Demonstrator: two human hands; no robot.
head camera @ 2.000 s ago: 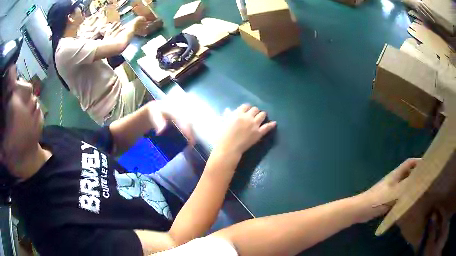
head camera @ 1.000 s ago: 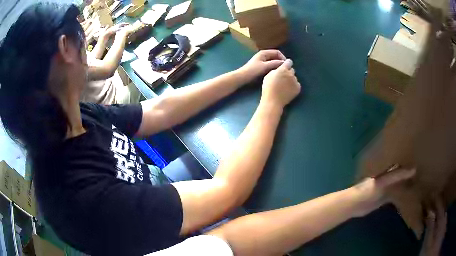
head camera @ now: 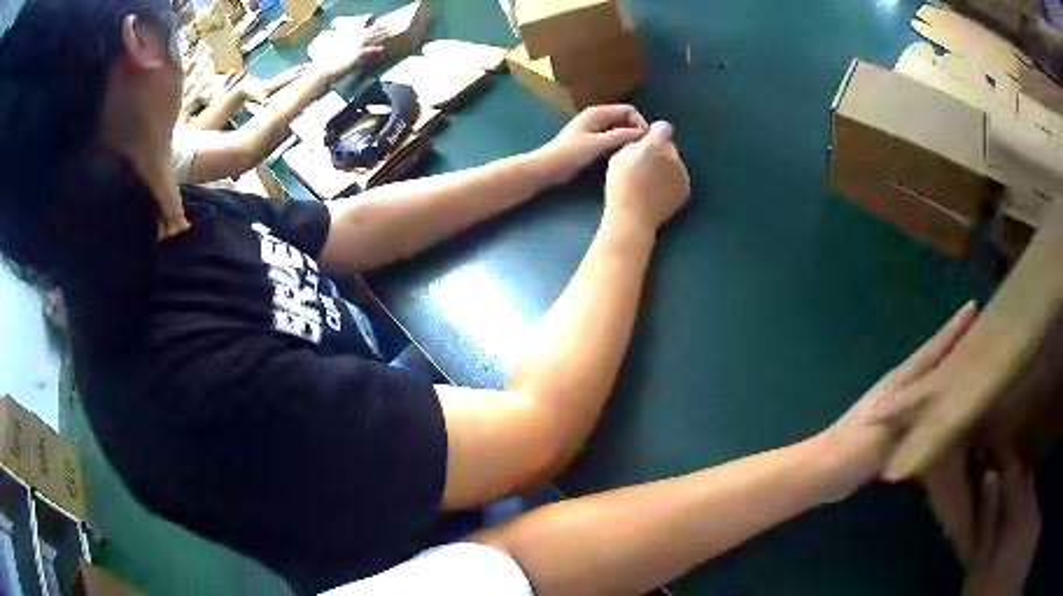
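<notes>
The brown cardboard box being folded (head camera: 991, 349) is at the right edge of the view, tilted, blurred and partly cut off. A long strip of it points down and left. My left hand (head camera: 874, 425) reaches in from the bottom with a white sleeve and holds the box's left side, its fingers extended along the cardboard. My right hand (head camera: 1000, 512) is low at the right, partly hidden under the cardboard, with its fingers against it.
A closed brown box (head camera: 909, 157) stands beyond my left hand, beside flat blanks (head camera: 973, 58). Stacked boxes (head camera: 577, 52) stand at the far side. A black looped item (head camera: 371, 126) lies on cardboard. A person in a black shirt (head camera: 257, 338) sits at left, both forearms on the green table (head camera: 746, 233).
The cardboard has turned and swung lower in my hands. The neighbour has turned away and brought both hands together on the table. The view has shifted slightly.
</notes>
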